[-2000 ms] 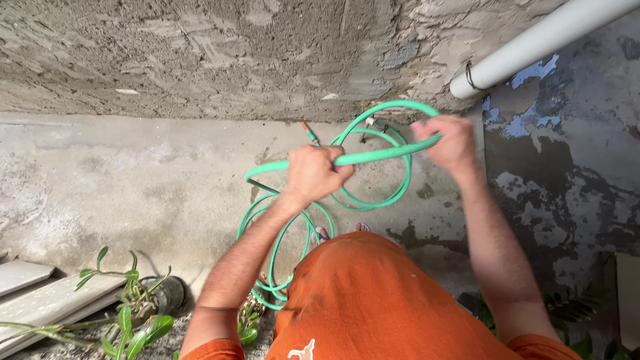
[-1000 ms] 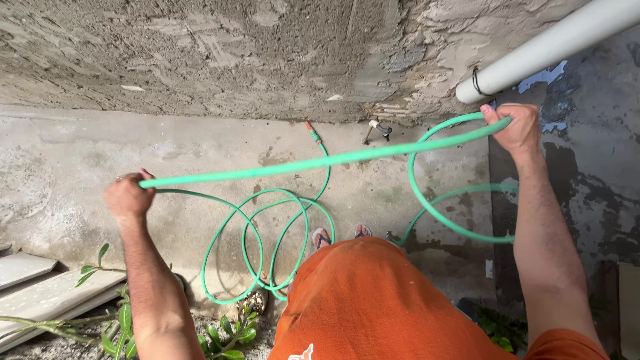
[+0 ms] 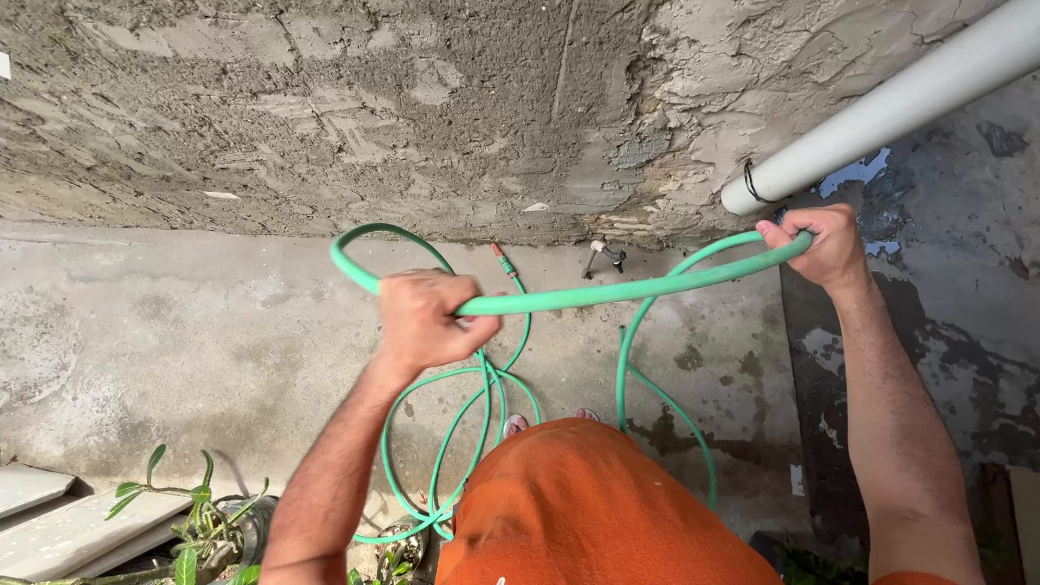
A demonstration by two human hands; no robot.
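A green garden hose (image 3: 601, 292) runs between my two hands in front of my torso. My left hand (image 3: 431, 317) is closed around it, and a bend of the hose arches up behind that fist. My right hand (image 3: 816, 244) grips the hose below the end of the pipe, where another length curves back and down. Loose loops hang or lie below my left hand; their exact height cannot be told. A hose fitting with an orange tip (image 3: 504, 260) points toward the wall.
A rough cement wall (image 3: 406, 122) rises ahead. A white plastic pipe (image 3: 886, 106) slants in at upper right, above dark, stained ground. A small tap (image 3: 605, 253) sits at the wall's base. Potted plants (image 3: 219, 528) and stacked pale slabs (image 3: 89, 520) are at lower left.
My left hand has moved right from far out at the left, toward my right hand. The straight hose span between my hands is shorter, and a bend now stands behind my left hand.
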